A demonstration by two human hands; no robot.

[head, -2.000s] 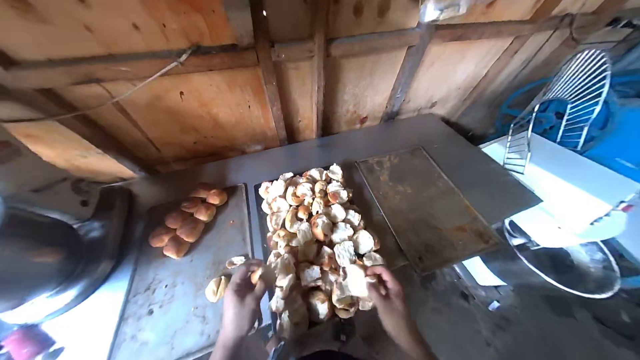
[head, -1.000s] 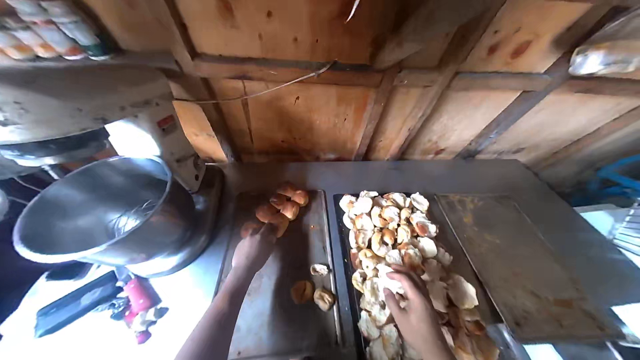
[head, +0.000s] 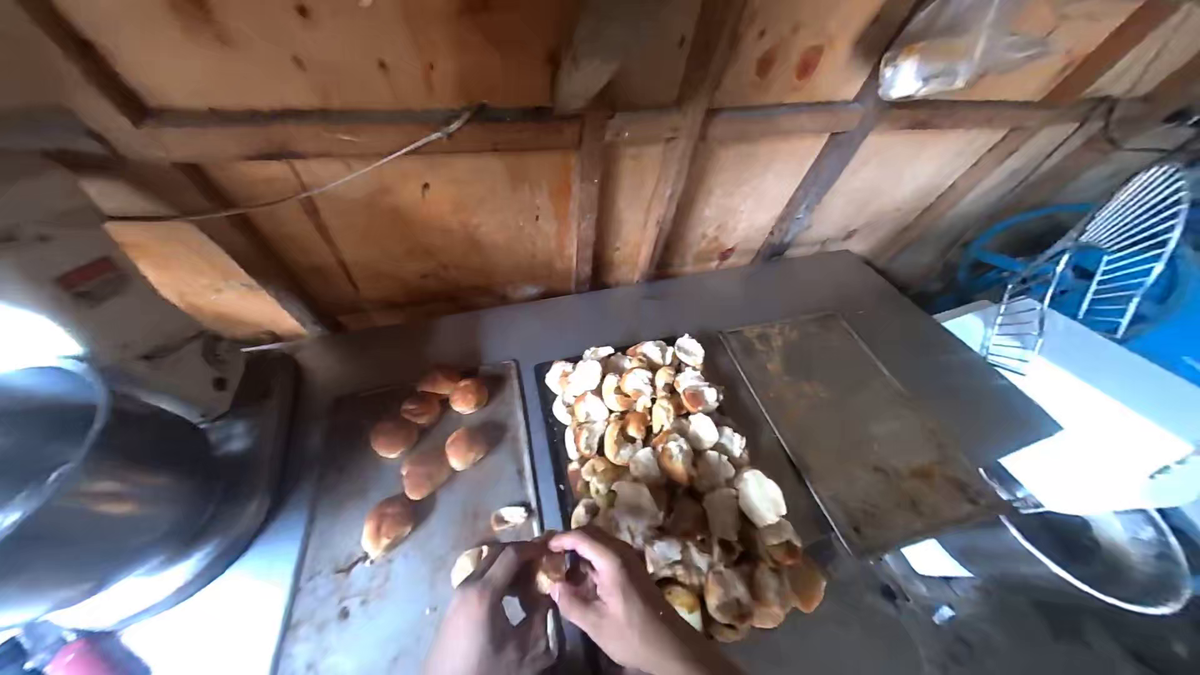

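Note:
My left hand (head: 492,609) and my right hand (head: 605,591) meet low in the view, over the near part of the gap between two metal trays. Between their fingers is a small browned bread roll (head: 551,570), partly hidden by them. Several whole rolls (head: 427,473) lie on the left baking tray (head: 328,600), with two torn bread pieces (head: 509,517) nearer my left hand. Torn, hollowed bread pieces (head: 675,455) are heaped on the dark middle tray (head: 806,497), just beyond and right of my right hand.
A flat metal tray (head: 853,431) lies at the right of the table. A large steel mixer bowl (head: 103,487) stands at the left. A wooden wall (head: 431,225) rises behind the table. A wire rack (head: 1125,248) and a glass-like round bowl (head: 1106,553) are at the right.
My left hand has left the group of whole rolls and come back beside my right hand. My right hand has moved from the heaped pieces toward the left. The view has swung right.

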